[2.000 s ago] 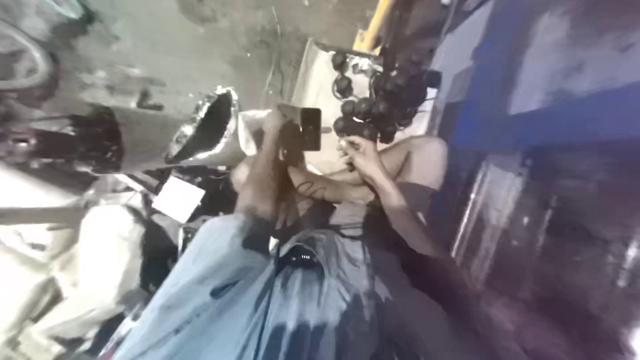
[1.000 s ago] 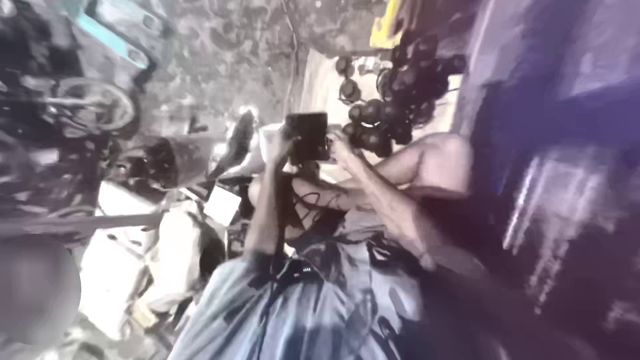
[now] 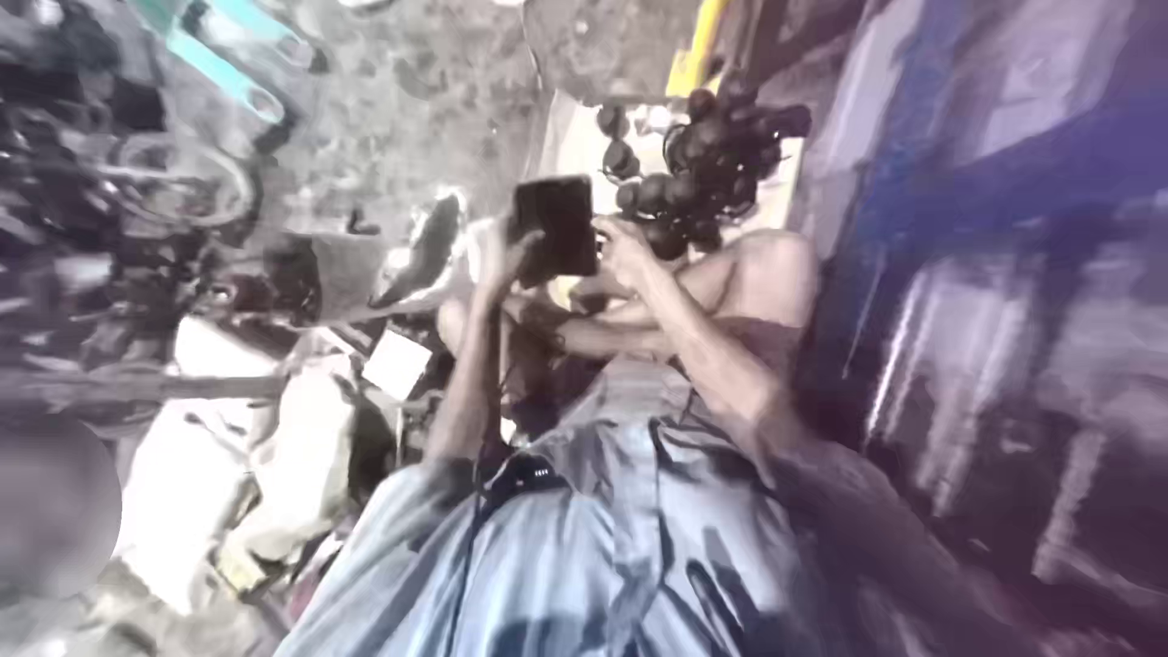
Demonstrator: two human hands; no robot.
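A dark, flat rectangular object (image 3: 558,224), whose exact kind cannot be told, is held up over my crossed legs. My left hand (image 3: 504,251) grips its left side, the thumb lying over its face. At its right edge is my right hand (image 3: 622,248), with bent fingers close to or touching it; blur hides whether they grip anything. Just beyond my right hand, a heap of dark round parts (image 3: 698,169) lies on a pale sheet (image 3: 564,137).
A yellow bar (image 3: 693,55) stands past the heap. Turquoise tubular pieces (image 3: 219,73) lie at the upper left. White sacks (image 3: 192,484) and a white square piece (image 3: 397,365) are on the left. A blue structure (image 3: 985,201) runs along the right.
The dark rectangular object shows a broader face than two seconds ago. My right hand has moved from beside the round parts to the object's right edge. The view has shifted.
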